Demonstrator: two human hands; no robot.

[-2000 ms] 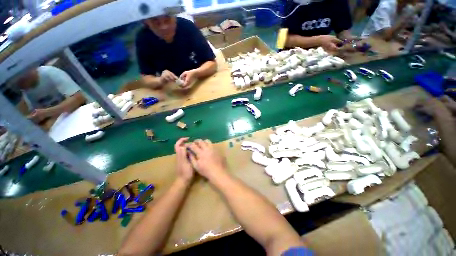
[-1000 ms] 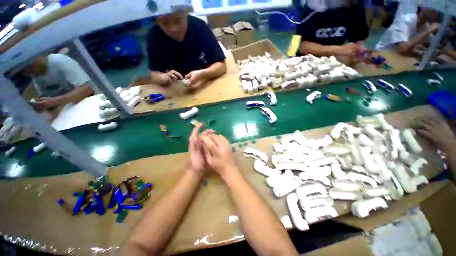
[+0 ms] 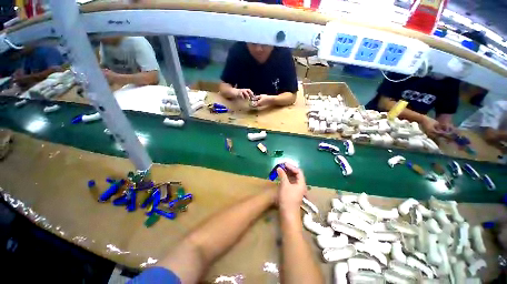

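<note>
My right hand [image 3: 292, 185] is raised at the near edge of the green belt. A blue battery cell [image 3: 276, 171] shows at its thumb and fingertips. My left forearm runs up from the lower left and passes behind my right hand; my left hand is hidden there, so its grip cannot be told. A heap of blue cells with green and brown boards [image 3: 158, 199] lies on the brown bench covering to the left. A large heap of white curved housings [image 3: 383, 236] lies to the right.
The green conveyor belt [image 3: 211, 136] carries white housings, some with blue inside [image 3: 343, 165], and small boards. A pale frame post [image 3: 105, 94] stands at left. A power strip [image 3: 371, 49] hangs on the overhead rail. People work across the belt, beside another white heap [image 3: 361, 125].
The view has turned left. Before, both hands were pressed together over the bench; now my left hand is hidden behind the right, and a blue cell shows at the right fingertips.
</note>
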